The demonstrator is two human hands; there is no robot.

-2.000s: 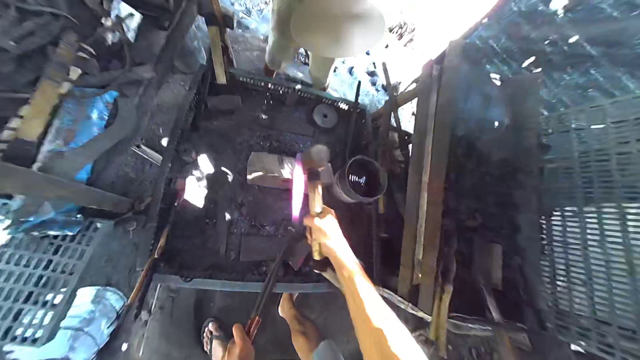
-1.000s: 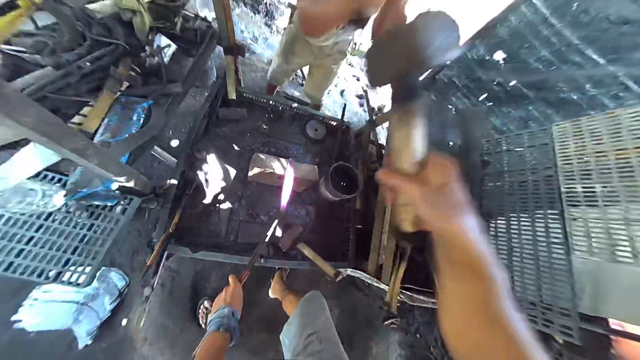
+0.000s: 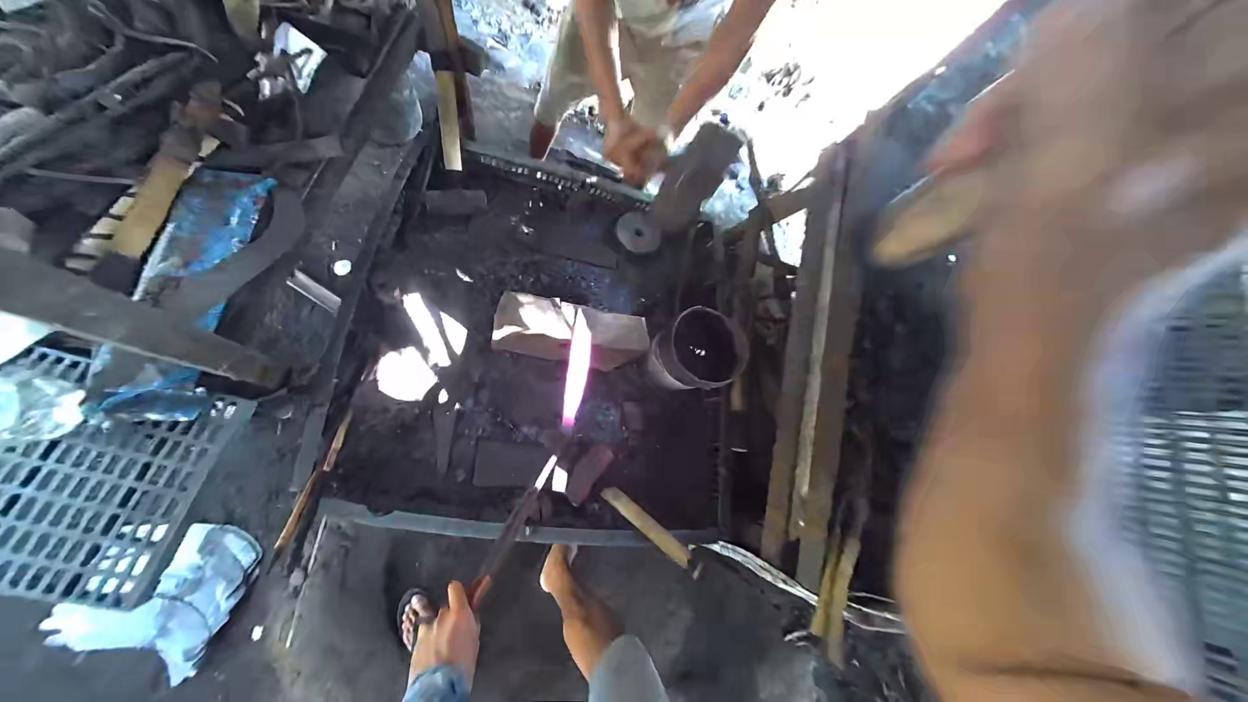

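Note:
My left hand (image 3: 450,629), at the lower middle, holds the handles of long tongs (image 3: 512,534). In their jaws is a glowing pink-white blade-shaped metal piece (image 3: 577,370), its upper part over a pale anvil block (image 3: 624,336). My right hand (image 3: 985,127) is raised at the upper right, blurred and partly cut off, closed around a wooden hammer handle (image 3: 926,219); the hammer's head is not visible. A second hammer, with a dark head (image 3: 588,474) and wooden handle (image 3: 645,526), lies beside the tongs.
Another person's hands (image 3: 634,151) grip a large hammer (image 3: 697,175) beyond the block. A round metal container (image 3: 698,348) stands right of the block. Wooden boards (image 3: 814,370) run along the right; a plastic crate (image 3: 117,497) and white gloves (image 3: 180,600) lie left.
My right hand was low by the glowing metal with the hammer, then rose, and is now higher at the right. The other person's large hammer has come into view near the anvil block.

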